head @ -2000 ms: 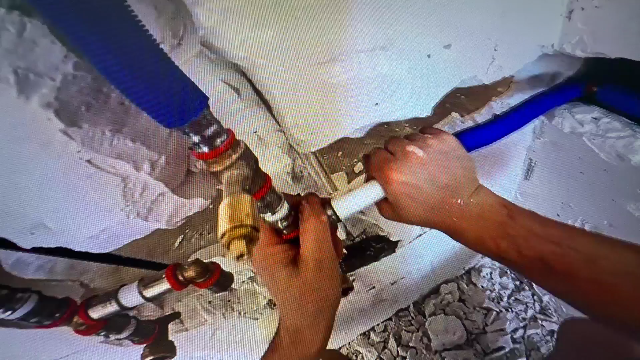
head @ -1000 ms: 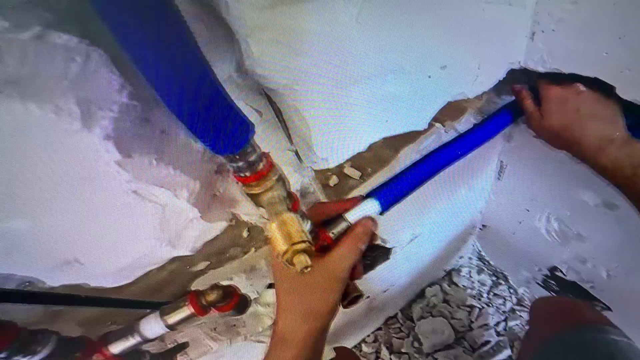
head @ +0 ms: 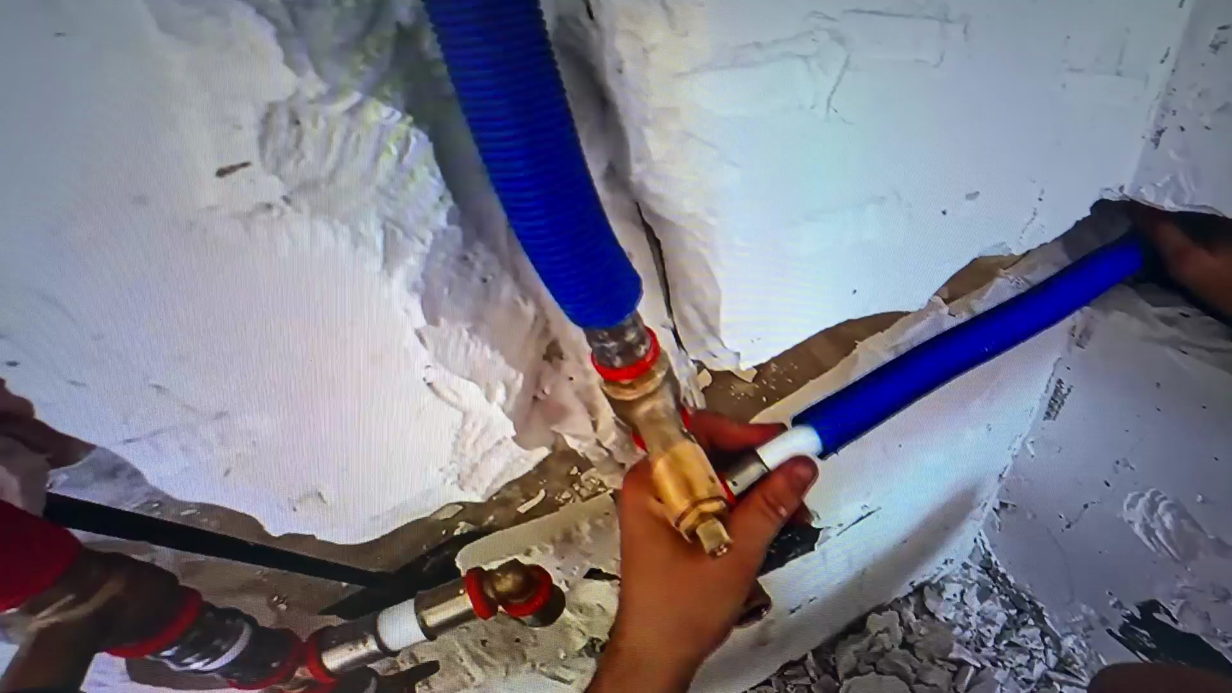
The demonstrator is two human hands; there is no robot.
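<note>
My left hand grips the metal press sleeve and white pipe beside a brass valve, its thumb and a finger on either side of the pipe. A blue corrugated conduit comes down to the valve, joined through a fitting with a red ring. The white pipe runs into a blue sleeve, which reaches up to the right. At the sleeve's far end, my right hand is partly hidden in a dark opening in the wall; its fingers do not show clearly.
Press fittings with red rings and a brass elbow lie at the lower left, near a black pipe. Rough white plaster wall surrounds the chased groove. Plaster rubble lies at the bottom right.
My right hand has moved from the white pipe, along the blue sleeve, to the wall opening at the right. The blue sleeve now covers more of the white pipe than two seconds ago.
</note>
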